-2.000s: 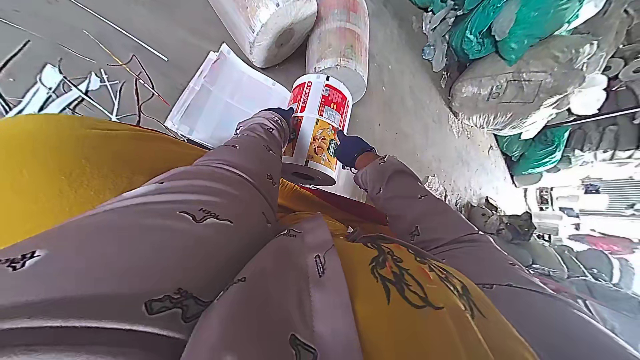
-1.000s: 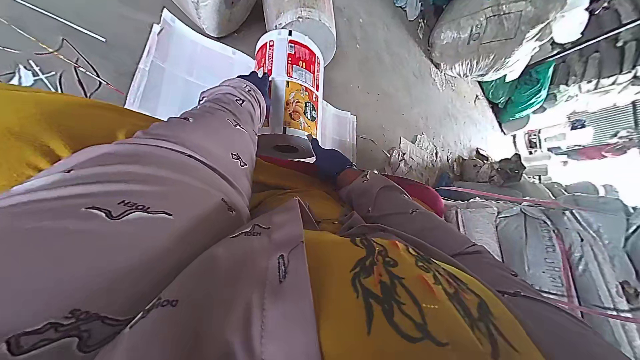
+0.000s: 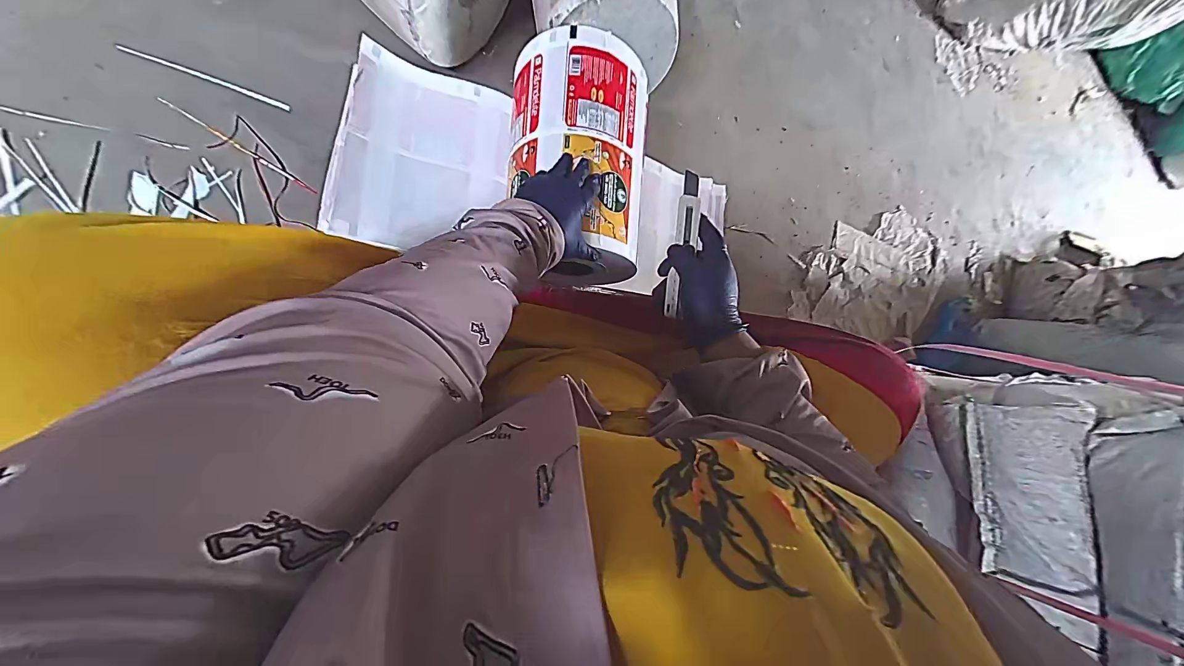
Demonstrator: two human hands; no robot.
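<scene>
A roll of printed packaging film [image 3: 597, 102], red, white and orange, lies on white sheets [image 3: 421, 153] on the floor, its hollow core end towards me. My left hand [image 3: 562, 205], in a dark blue glove, rests on the near part of the roll with its fingers spread. Right of the roll, my gloved right hand [image 3: 705, 282] is closed around a utility knife [image 3: 687, 222], its dark tip pointing away from me. Part of the sheets is hidden under the roll.
Another wrapped roll [image 3: 652, 37] lies just beyond the printed one, and a pale wrapped bundle [image 3: 442, 23] is at its left. Scattered strips [image 3: 203, 79] lie on the floor at left. Crumpled paper [image 3: 874, 273] and strapped sacks [image 3: 1036, 499] are at right.
My left hand has moved from the roll's left side onto its printed face. My right hand has left the roll and now holds a utility knife beside it.
</scene>
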